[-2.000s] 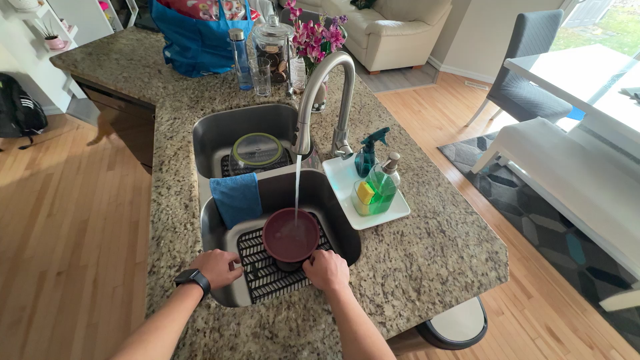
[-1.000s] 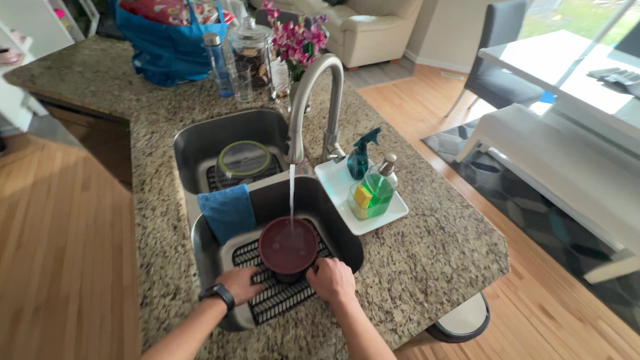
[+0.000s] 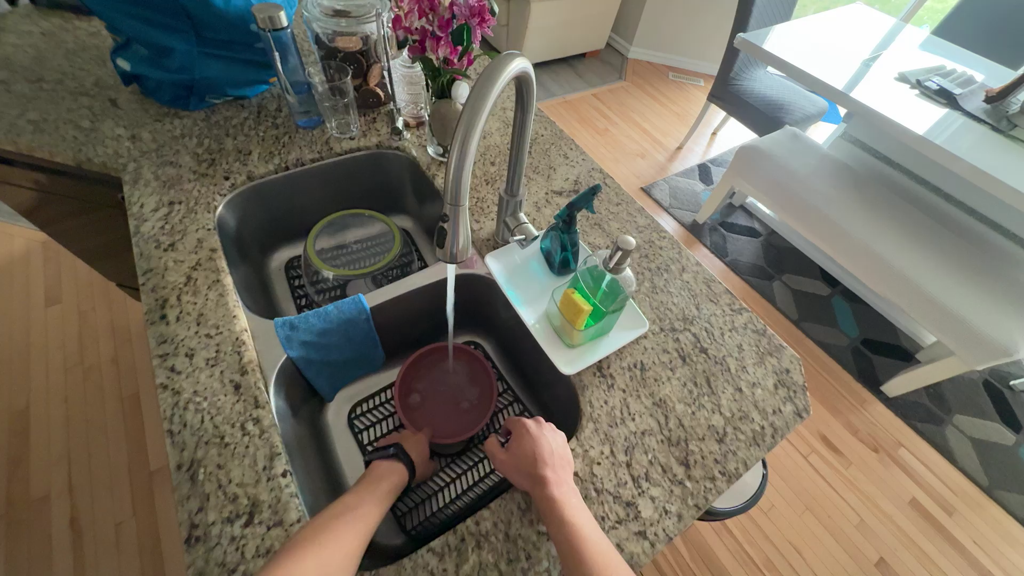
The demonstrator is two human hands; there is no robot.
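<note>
A dark red bowl full of water stands over the black sink mat in the near basin. Water runs into it from the gooseneck faucet. My left hand, with a dark watch at the wrist, is at the bowl's lower left side, its fingers partly hidden by the bowl. At the lower right, my right hand has curled fingers close to the bowl; whether it grips the bowl cannot be told. A blue cloth hangs over the divider between the basins.
The far basin holds a clear lid with a green rim. Right of the faucet, a white tray carries a teal spray bottle, a soap dispenser and a yellow sponge. Behind stand a blue bottle, a glass and flowers.
My left hand has moved from the near left edge of the basin to the bowl's side. My right hand stays near the bowl's right side. The view has come closer to the sink.
</note>
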